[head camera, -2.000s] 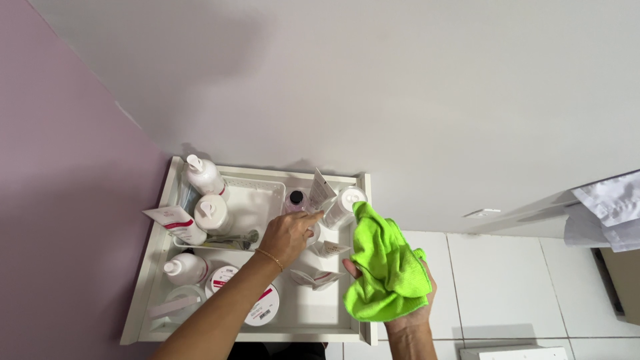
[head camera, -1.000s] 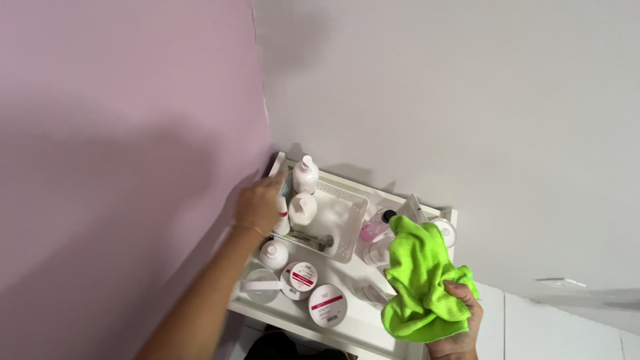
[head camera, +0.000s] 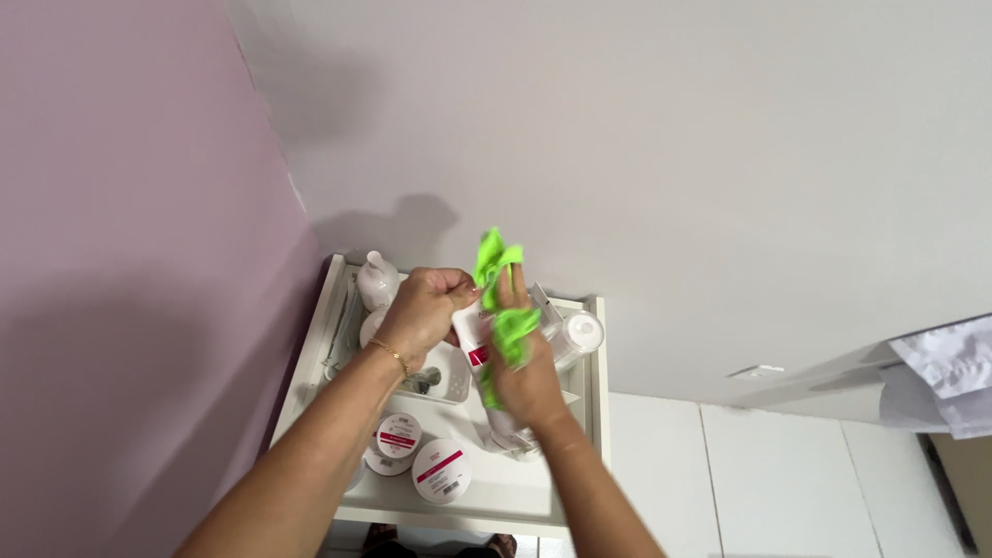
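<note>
My left hand (head camera: 426, 310), a thin bracelet at its wrist, grips the upper end of a white tube (head camera: 470, 329) with a red band. Around the tube's other side my right hand (head camera: 527, 372) holds a bright green cloth (head camera: 515, 329), pressed against the tube; part of the cloth is blurred. Both hands are above a white tray-like cart top (head camera: 504, 496). Below my left hand is a white perforated basket (head camera: 449, 397), partly hidden, with a white pump bottle (head camera: 377, 280) at its back left.
Round white jars (head camera: 442, 471) with red bands are at the front of the cart top. A clear container with a white lid (head camera: 583, 332) stands at its right. A wall rises behind, a mauve wall (head camera: 139, 232) at left. White cloth (head camera: 949, 372) hangs at far right.
My left hand has moved from the basket's left side to the right and now holds the tube. The green cloth in my right hand has come up against the tube. The view has shifted.
</note>
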